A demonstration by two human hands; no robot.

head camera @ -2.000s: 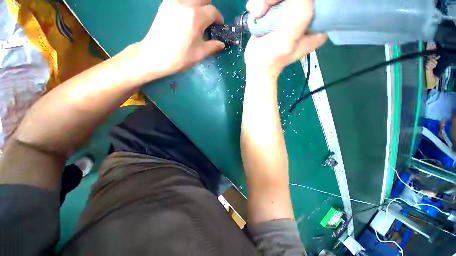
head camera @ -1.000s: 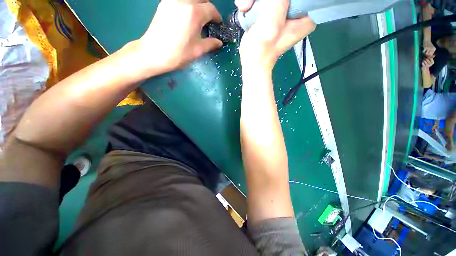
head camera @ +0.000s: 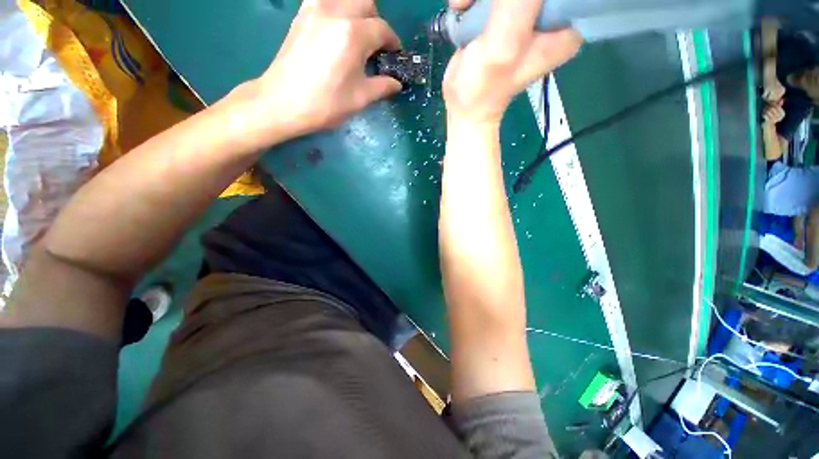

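My left hand [head camera: 334, 67] pinches a small dark circuit board assembly [head camera: 404, 68] between thumb and fingers, just above the green bench. My right hand [head camera: 503, 63] is wrapped around the thick grey power tool [head camera: 629, 20], which lies sideways and points left. Its dark metal nose [head camera: 437, 27] is just above and right of the board, with a small gap between them. The upper part of my right hand is cut off by the top edge. White specks [head camera: 422, 166] are scattered on the bench below.
A black cord [head camera: 620, 113] crosses a pale strip [head camera: 577, 197]. A stray dark component [head camera: 593, 285] lies by the strip, a green block [head camera: 598, 392] at lower right. A yellow-orange sack [head camera: 144, 99] is at left. Another person's hand [head camera: 772, 112] and white wires [head camera: 718, 359] are at far right.
The tool nose has moved slightly away from the board, leaving a gap and showing more of the board. My left hand still holds the board in nearly the same place.
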